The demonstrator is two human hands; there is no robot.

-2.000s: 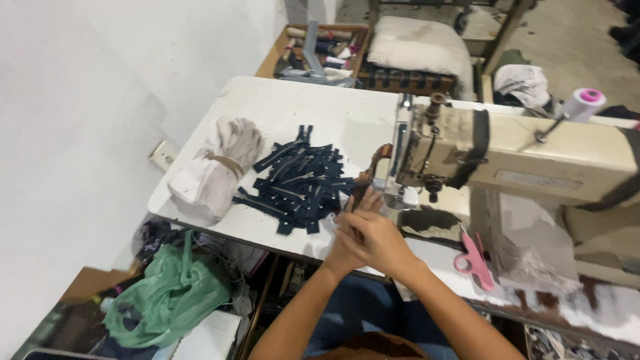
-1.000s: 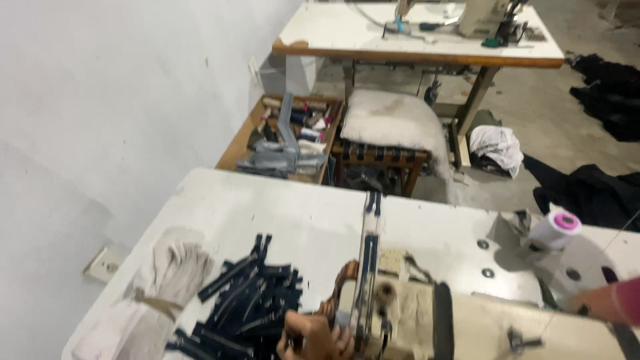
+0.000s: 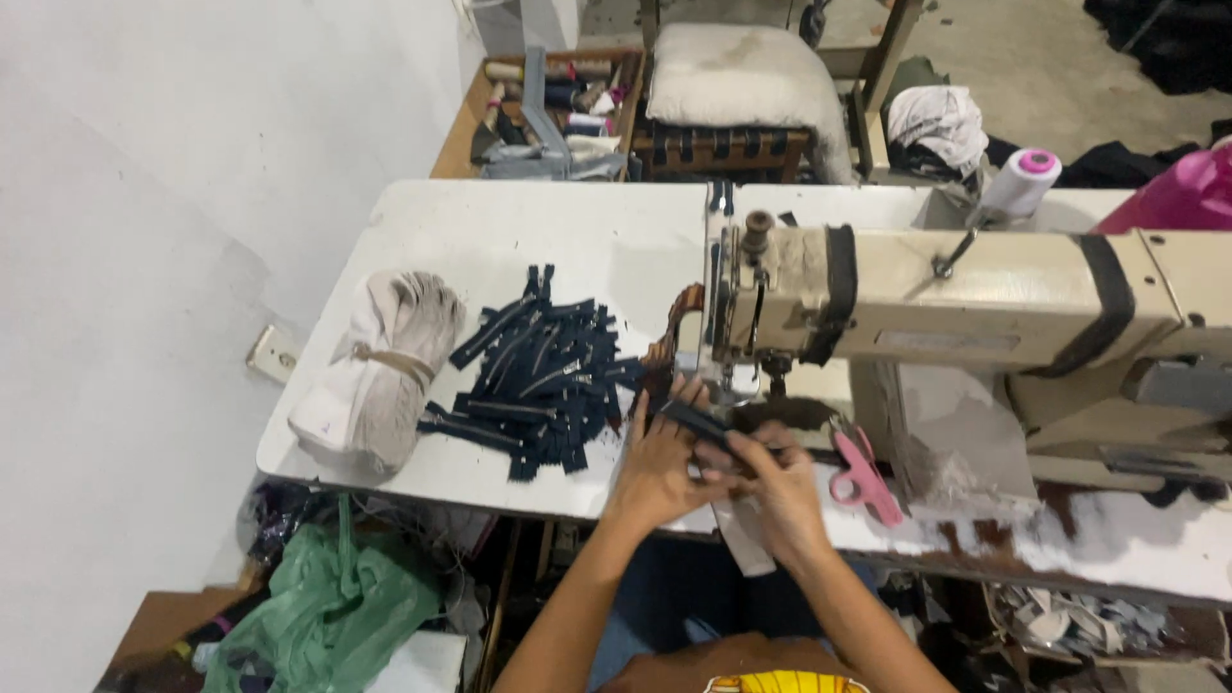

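Both hands are together in front of the needle area of a beige industrial sewing machine [image 3: 924, 298]. A short navy zipper [image 3: 695, 422] lies across my left hand [image 3: 664, 462], whose fingers are partly spread. The thumb and fingers of my right hand [image 3: 778, 472] pinch the zipper's near end, with a strip of light fabric [image 3: 746, 539] hanging below. Left of my hands, navy zippers [image 3: 539, 375] with metal teeth form a loose pile. Beyond it lies a tied bundle of pale fabric pieces [image 3: 380, 371]. Pink thread snips [image 3: 864, 476] rest right of my right hand.
A white thread cone [image 3: 1022, 183] stands behind the machine. Across the table [image 3: 597, 212] are a wooden tray of thread spools [image 3: 472, 115] and a cushioned stool [image 3: 741, 77]. The wall is at left; a green plastic bag [image 3: 322, 606] sits below the table's near edge.
The view has swung up and back down. A person's arm seen at the right one second ago is out of view. Both hands are in view now, with a zipper between them.
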